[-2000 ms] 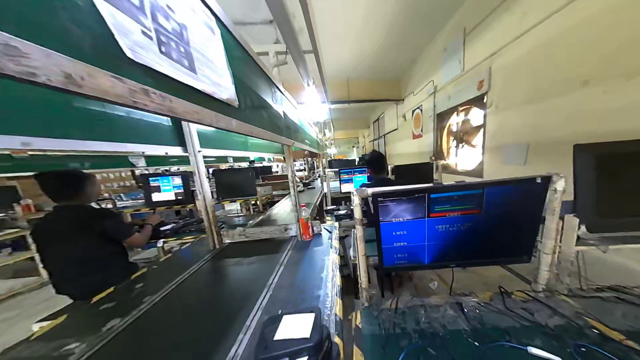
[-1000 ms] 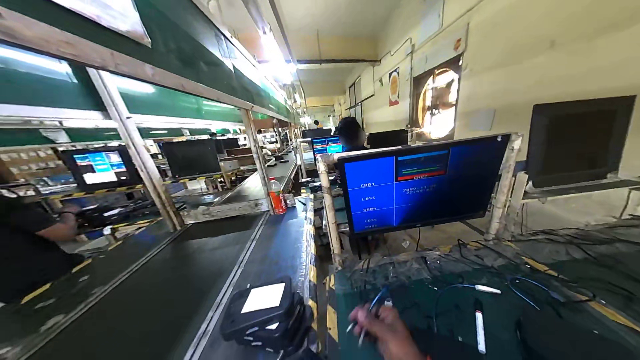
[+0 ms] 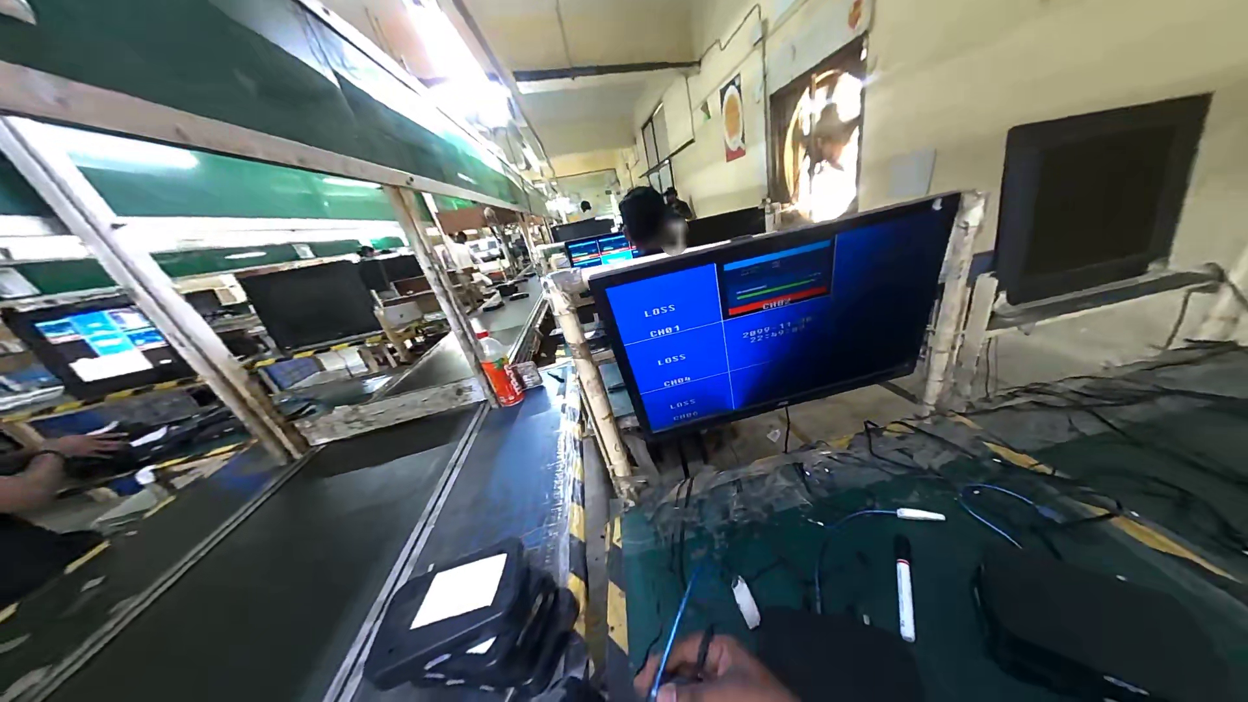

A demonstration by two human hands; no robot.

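At the bottom centre my right hand (image 3: 717,673) pinches a thin blue cable (image 3: 680,619); a dark slender piece also shows between its fingers. My left hand is out of view. Just beyond the fingers a white connector (image 3: 746,602) lies on the green mat. A dark flat object (image 3: 838,653) is right of the hand, and a capped marker pen (image 3: 905,590) lies farther right. Left of the hand stand stacked black device cases (image 3: 487,624) with a white paper on top. Ahead, a monitor (image 3: 780,322) shows a blue grid of camera channels.
A black case (image 3: 1092,624) sits at the right, with loose cables (image 3: 1004,507) behind it. To the left runs a dark conveyor belt (image 3: 263,575), with a red-labelled bottle (image 3: 500,370) on its side ledge. A co-worker's arms (image 3: 49,468) show at far left; another person sits beyond the monitor.
My right hand, unseen two seconds ago, came into view one second ago and is now lower in the frame, on the blue cable. The view has turned left and down.
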